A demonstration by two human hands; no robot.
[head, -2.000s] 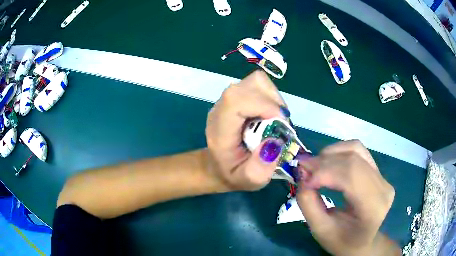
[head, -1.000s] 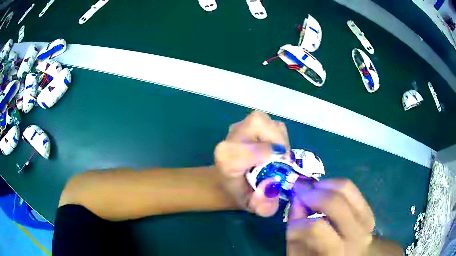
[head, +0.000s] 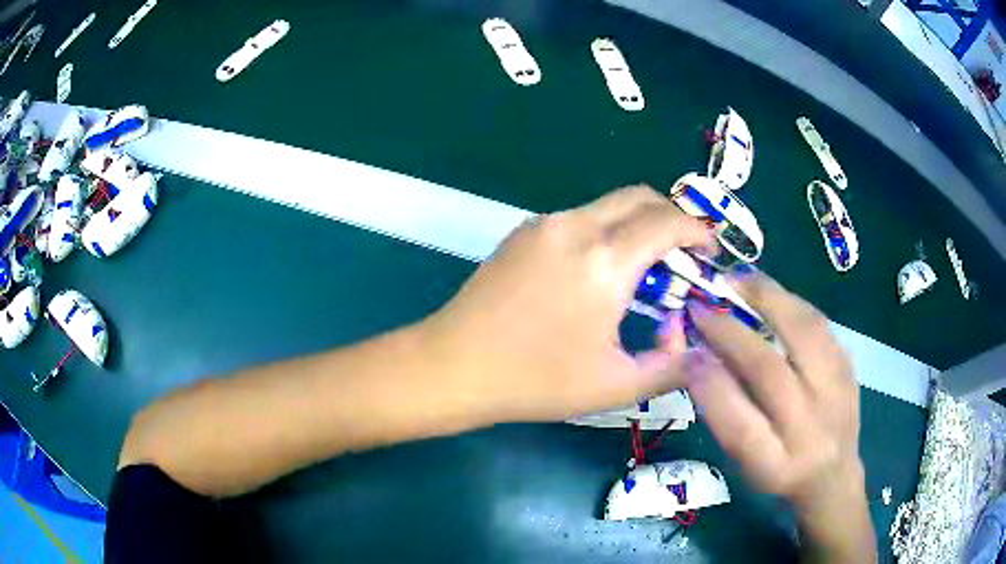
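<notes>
My left hand (head: 574, 303) and my right hand (head: 778, 380) both hold one white car body shell (head: 723, 289) at the centre right. Its open side shows a blue glow (head: 655, 282) near my left fingertips, and a bit of red lies between my fingers. My fingers cover most of the shell, so its inner parts are hard to tell. Below my hands, a white shell with blue patches (head: 667, 489) lies on the dark green surface with red wires. Another white shell (head: 651, 412) lies just above it, partly hidden by my hands.
A heap of white and blue shells (head: 121, 215) is at the left, with one single shell (head: 79, 326) nearer. Beyond the pale strip (head: 353, 187) lie several base plates (head: 511, 51) and shells (head: 833, 226). Small white parts (head: 935, 474) are heaped at the right edge.
Both hands have moved up and right with the shell, which is now turned more edge-on. The shells below my hands show more. Items beyond the strip have shifted right and down in view.
</notes>
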